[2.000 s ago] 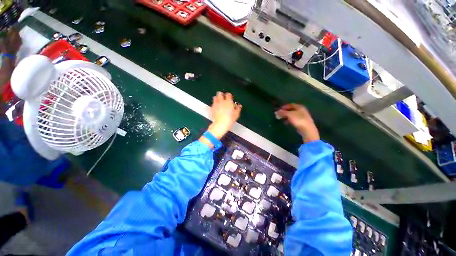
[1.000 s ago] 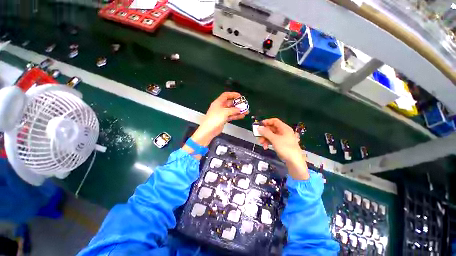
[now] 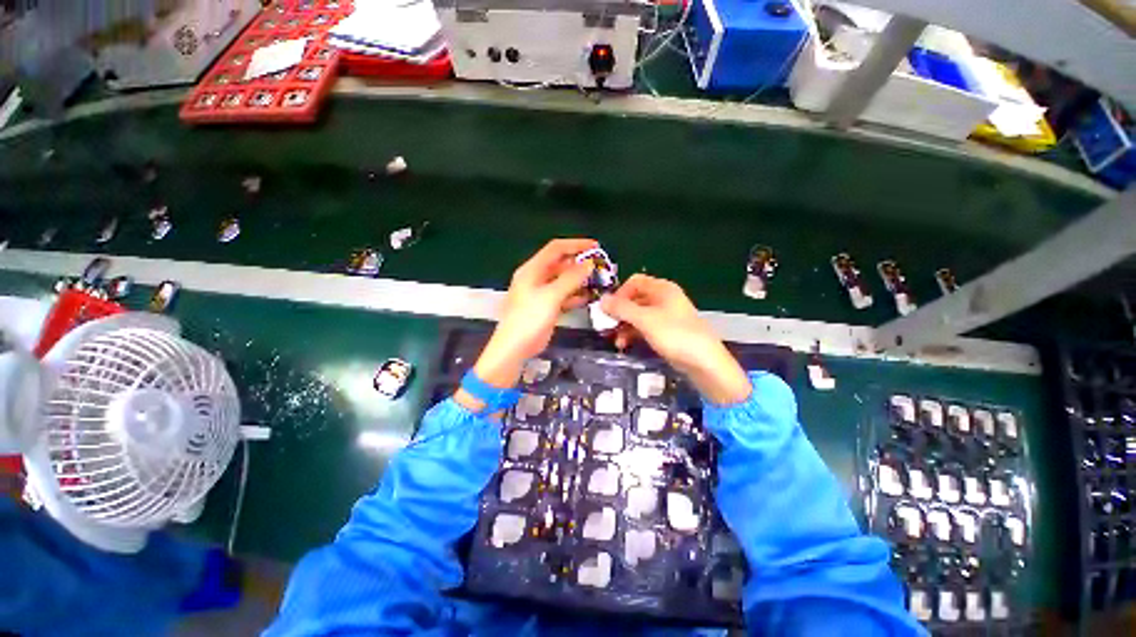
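My left hand (image 3: 548,292) holds a small dark, silvery-edged device unit (image 3: 599,269) in its fingertips, above the pale metal rail. My right hand (image 3: 660,317) grips a pale square flex-cable module (image 3: 603,316) just below the unit; the two parts meet or nearly touch, and the fingers hide the exact contact. The black blister tray (image 3: 567,468) lies directly before me under my wrists, with pale square modules in its pockets.
Device units and joined assemblies (image 3: 851,281) lie on the dark green belt (image 3: 498,162). A white fan (image 3: 137,423) stands left, near a loose unit (image 3: 392,377). A clear tray (image 3: 949,498) of pale squares lies right. A grey control box (image 3: 542,47) and red fixture tray (image 3: 255,100) stand beyond.
My hands have come together, bringing the pale module up against the device unit; earlier they were apart over the belt. The view has turned and levelled.
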